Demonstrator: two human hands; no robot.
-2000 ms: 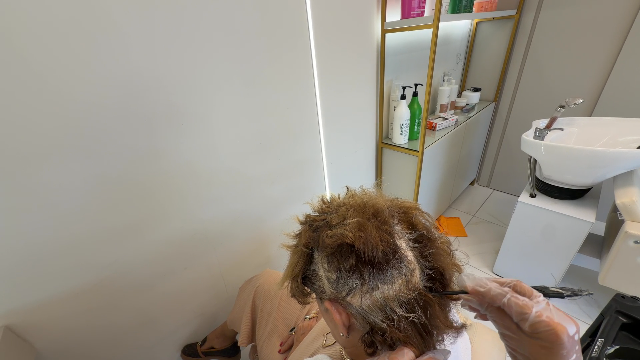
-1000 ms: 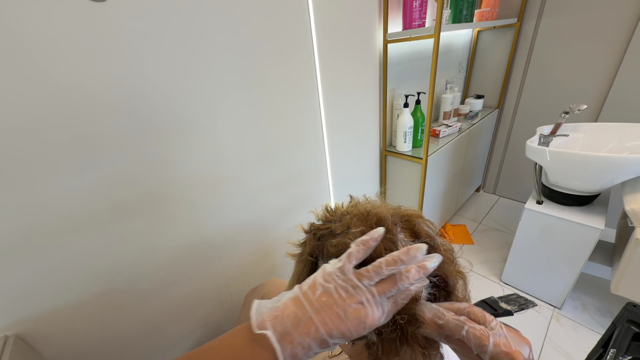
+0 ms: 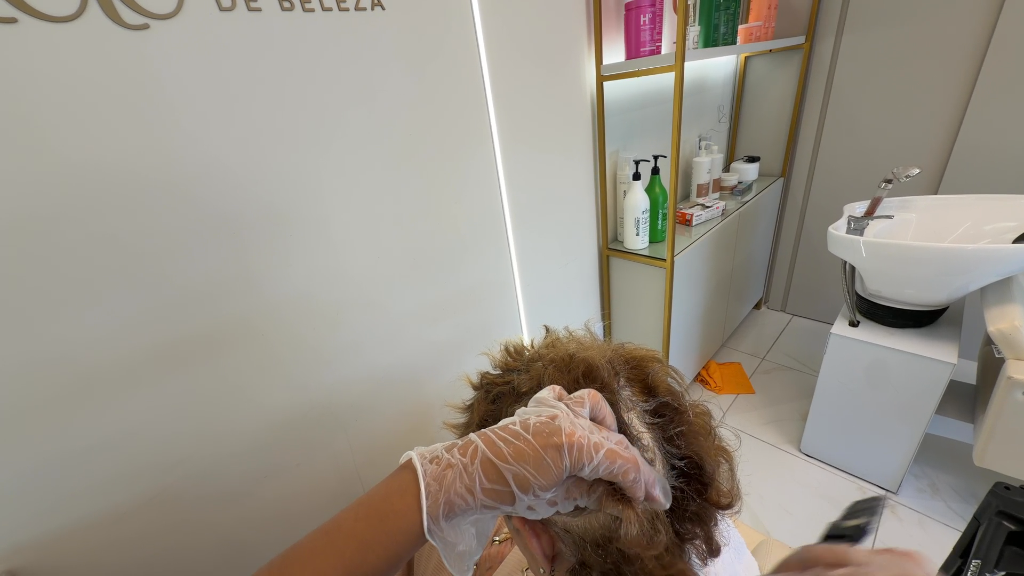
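A seated person's short, curly brown hair [image 3: 680, 448] fills the lower middle of the view, with a parting running down the crown. My left hand [image 3: 552, 452], in a clear plastic glove, lies over the side of the head above the ear, its fingers curled around a lock of hair. At the bottom right edge, blurred and partly cut off, my right hand [image 3: 852, 562] is closed on a dark tint brush [image 3: 856, 520], whose head points up and to the right, away from the hair.
A gold-framed shelf [image 3: 672, 160] with pump bottles [image 3: 637, 210] stands ahead, near a white wash basin [image 3: 928, 248] on a box base. An orange cloth [image 3: 726, 377] lies on the tiled floor. Black equipment [image 3: 992, 536] is at the lower right; a pale wall [image 3: 280, 240] is at left.
My left hand has gone from spread fingers on the hair to curled fingers lower on the head. My right hand has moved away from the hair to the right with the brush.
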